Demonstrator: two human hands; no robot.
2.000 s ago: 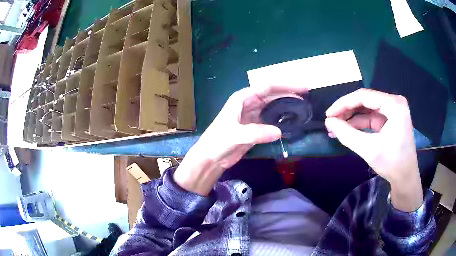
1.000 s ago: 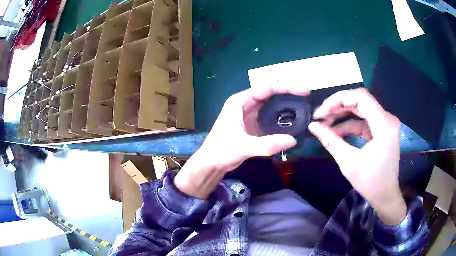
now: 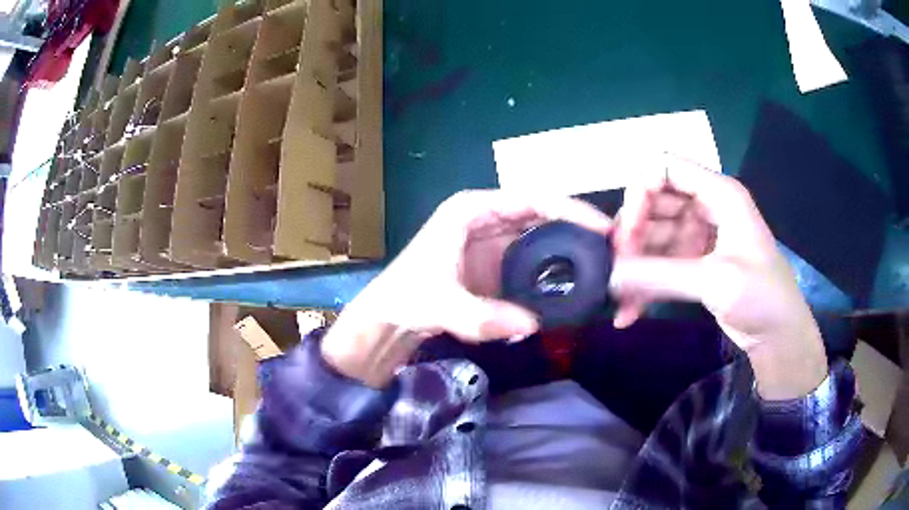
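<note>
A round black speaker with a shiny centre is held above the front edge of the bench. My left hand grips it around its left side, with the thumb below and the fingers above. My right hand is at the speaker's right edge with its fingers curled and touching or nearly touching the rim. It is blurred, and I cannot tell whether a thin strip is between its fingers. A white backing sheet lies behind the hands, with black material partly showing below it.
A brown cardboard divider tray stands at the left, with pale wires in its far cells. A dark square sheet and a narrow white scrap lie at the right. Cardboard pieces are below the blue bench edge.
The speaker and my left hand have moved slightly down and toward me. My right hand has changed from a fingertip pinch to curled fingers against the rim. The wire end below the speaker no longer shows clearly.
</note>
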